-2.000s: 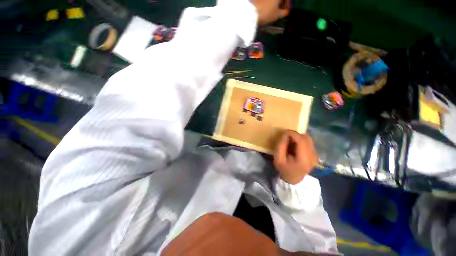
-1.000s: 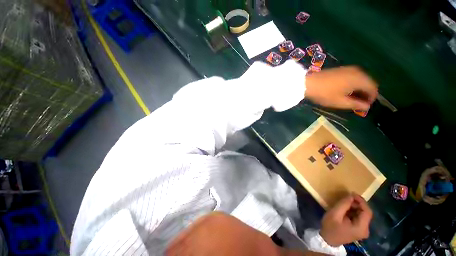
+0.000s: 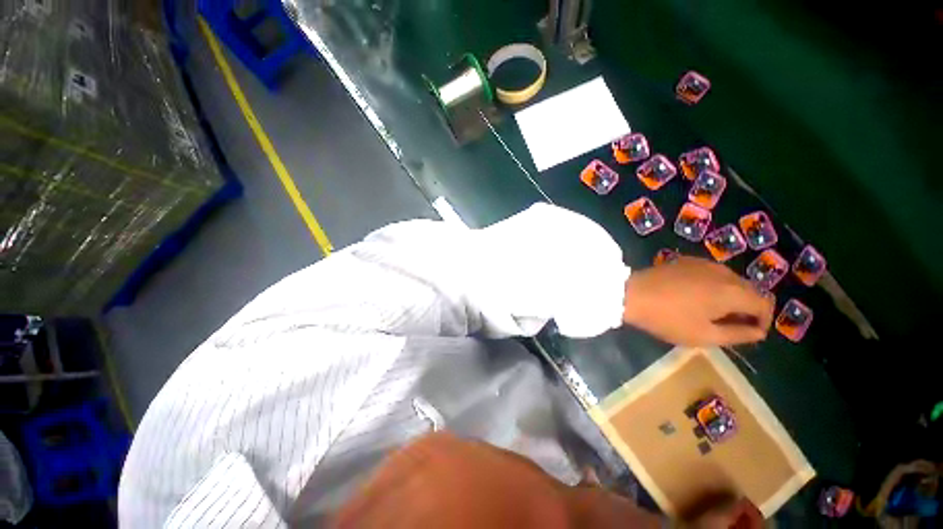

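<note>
My left hand (image 3: 703, 302) reaches from the left over the green bench, palm down with curled fingers, beside several pink-rimmed units (image 3: 793, 319). Whether it holds anything is hidden. A tan board (image 3: 662, 470) with a pale rim lies in front of me. One pink-rimmed unit (image 3: 716, 418) sits on it, with several small dark squares (image 3: 705, 447) around it. My right hand (image 3: 739, 514) is at the board's lower edge, dark, blurred and cut off by the picture's bottom. Its grip cannot be made out.
A white sheet (image 3: 572, 124), a tape ring (image 3: 517, 72) and a solder spool (image 3: 461, 87) with a thin strand lie at upper left of the bench. Another unit (image 3: 835, 502) and a tape roll (image 3: 910, 491) are at lower right. Wrapped cartons (image 3: 93, 165) stand left.
The view has swung, showing more units on the bench. The board and my right hand sit lower in the picture. My left hand is now closer to the board's top corner.
</note>
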